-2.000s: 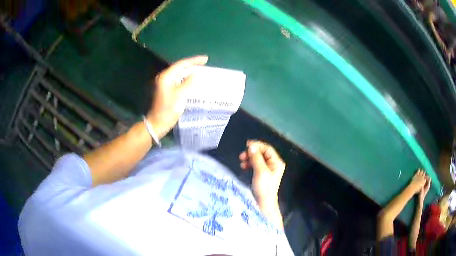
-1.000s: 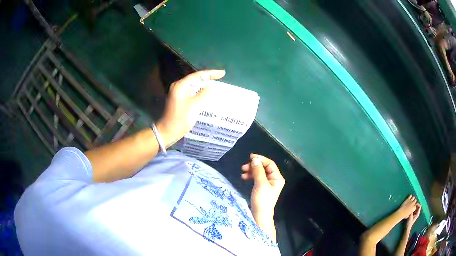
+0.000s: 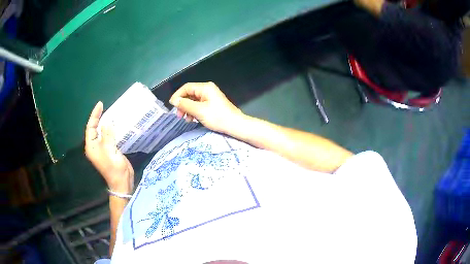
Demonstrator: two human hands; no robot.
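Observation:
My left hand (image 3: 106, 147) holds a folded barcode label sheet (image 3: 135, 111), white at the top with rows of black barcodes lower down. The sheet is in front of my shirt, over the near edge of the green bench. My right hand (image 3: 202, 105) is at the sheet's right edge, thumb and forefinger pinched together there. A pale bit shows by those fingertips; whether it is a peeled label or the sheet's edge I cannot tell.
The green-topped bench (image 3: 170, 36) runs across the top, its end at the left. A slatted rack (image 3: 85, 234) is at lower left. A person in dark clothes (image 3: 412, 46) is at upper right by a red round stool (image 3: 397, 98). Blue crates (image 3: 456, 180) stand at far right.
The view has turned, so the bench now runs across the top and the stool shows. My right hand has moved up to the sheet's edge. My left hand still holds the sheet.

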